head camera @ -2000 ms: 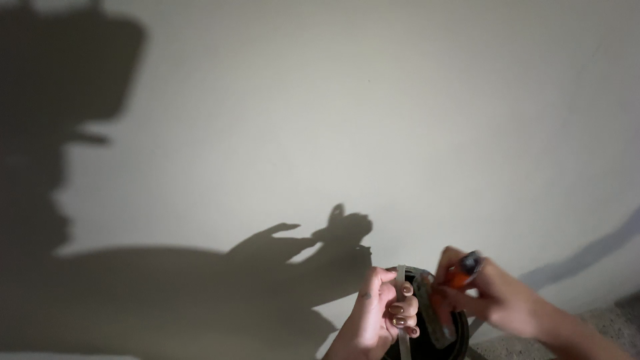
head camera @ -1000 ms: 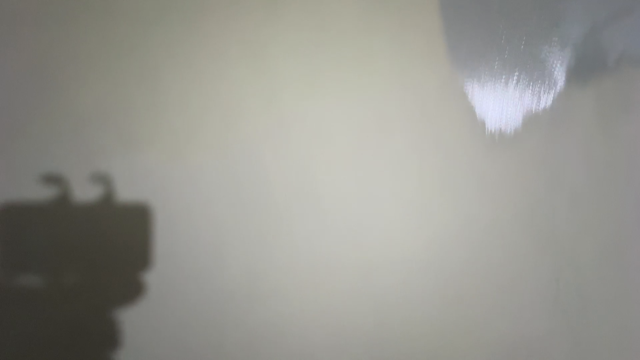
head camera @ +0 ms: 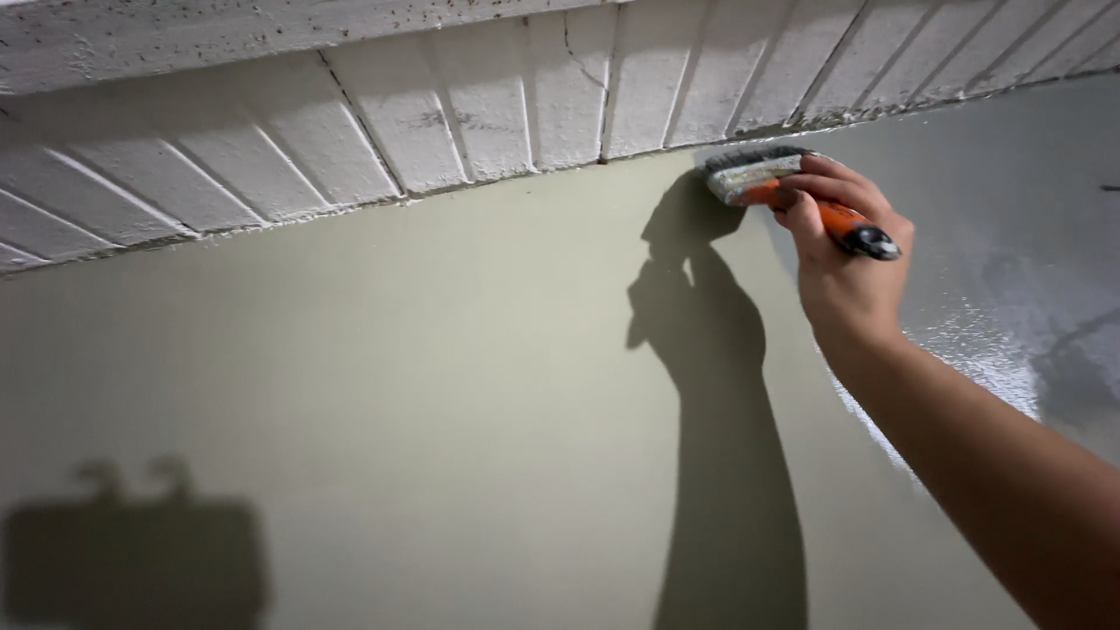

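Observation:
My right hand (head camera: 853,254) is closed around the orange handle of a wide paintbrush (head camera: 757,175), its metal ferrule smeared with paint. The dark bristles lie at the top edge of the wall (head camera: 420,350), just under the white grooved boards. Right of the brush, a grey-blue area of wet, glossy paint (head camera: 980,262) covers the wall; left of it the surface is pale greenish-grey. A shadow of the hand and arm falls on the wall below the brush. My left hand is out of view.
White grooved ceiling boards (head camera: 490,105) meet the wall along a slanting, rough edge. A white painted beam (head camera: 219,35) crosses the upper left. A blocky shadow with two hooked shapes lies on the wall at the lower left.
The view has swung up from the low wall to the ceiling edge. My right hand, earlier beside my left hand over a dark container, is now with the brush at the wall's top.

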